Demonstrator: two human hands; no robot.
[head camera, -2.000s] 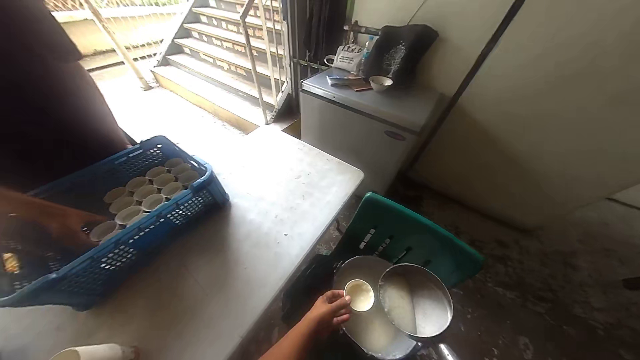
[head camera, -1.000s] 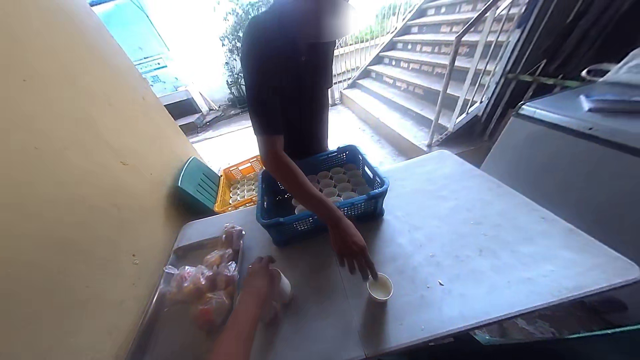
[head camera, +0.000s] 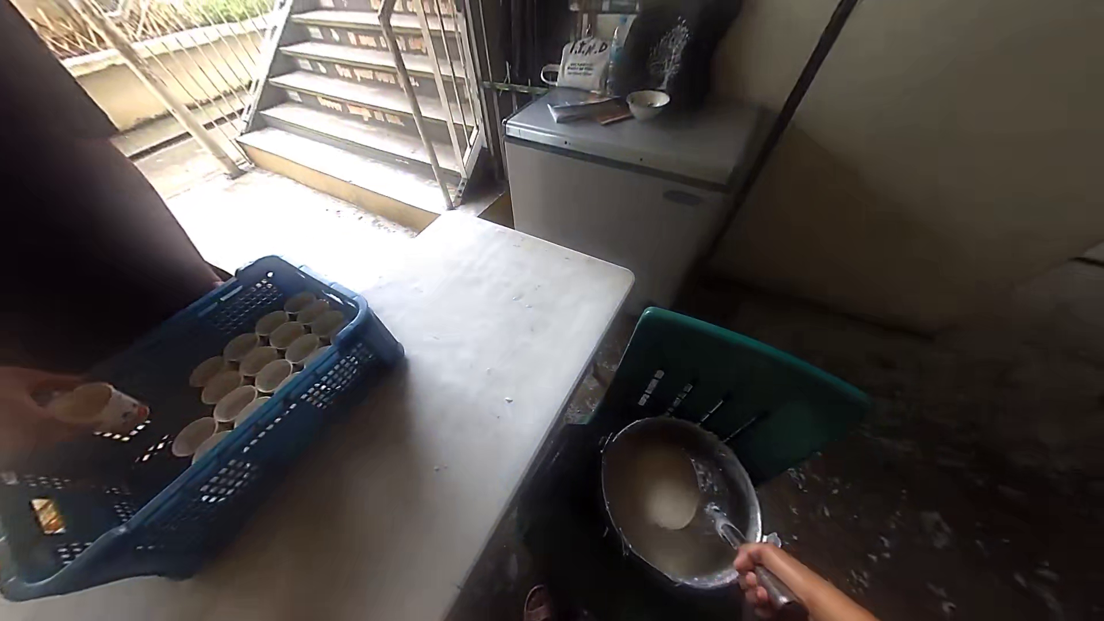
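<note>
At the lower right, my right hand (head camera: 759, 573) is closed around the handle of a metal ladle (head camera: 729, 528). The ladle reaches into a round metal pot (head camera: 752, 483) of cloudy, pale liquid (head camera: 681, 552). Behind the pot rises the back of a green plastic chair (head camera: 733, 371). My left hand is out of view. On the left, a co-worker's hand (head camera: 30, 405) holds a paper cup (head camera: 99, 407) over a blue plastic crate (head camera: 379, 345), in which several cups (head camera: 274, 375) stand in rows.
The crate rests on a pale table (head camera: 509, 336), whose corner juts towards a chest freezer (head camera: 595, 185) carrying a bowl (head camera: 648, 103) and bags. A person in dark clothes (head camera: 95, 216) stands beyond the crate. Stairs (head camera: 354, 112) with metal railings lie behind.
The view has swung from the table to the pot since one second ago. The co-worker's hand, then at a cup on the table, is now over the crate with a cup.
</note>
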